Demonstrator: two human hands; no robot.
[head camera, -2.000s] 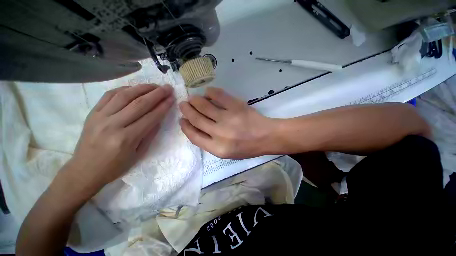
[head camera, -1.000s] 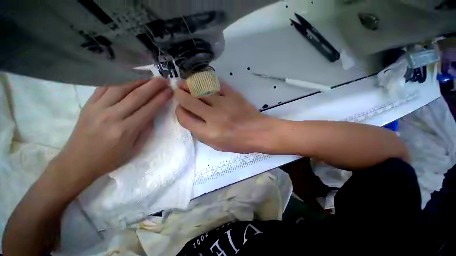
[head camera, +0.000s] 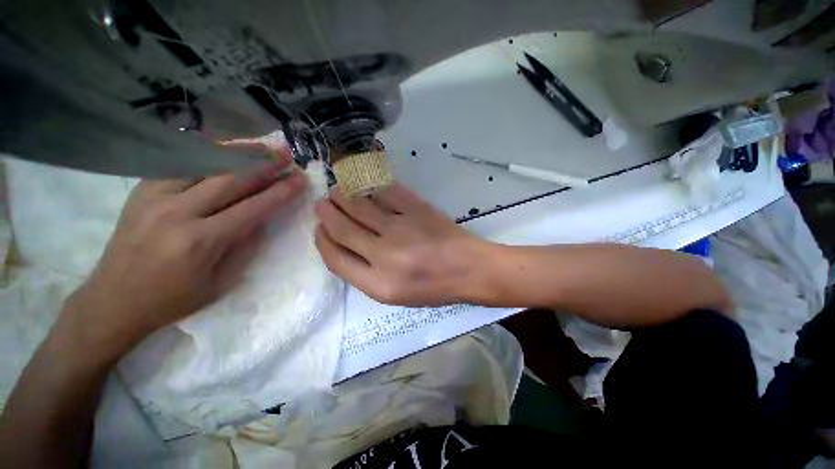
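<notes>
A white fabric piece (head camera: 265, 321) lies under the dark grey sewing machine head (head camera: 229, 82) and hangs over the table's front edge. My left hand (head camera: 197, 238) lies flat on it, fingertips close to the needle area. My right hand (head camera: 403, 238) is at the fabric's right edge, its fingers curled beside the ribbed beige knob (head camera: 363, 173), which partly hides them. Whether the right fingertips pinch the fabric cannot be told. The needle and presser foot are mostly hidden and blurred.
Black thread snips (head camera: 563, 96) and a white-handled awl (head camera: 526, 171) lie on the bed to the right. A printed ruler tape (head camera: 677, 216) runs along the front edge. Black scissors handles (head camera: 739, 158) sit at the right end. Cream cut pieces (head camera: 439, 376) lie on the lap.
The view has shifted. Both hands have moved with the fabric towards the machine head, and the left fingertips are now partly under its edge. The right hand stays beside the knob.
</notes>
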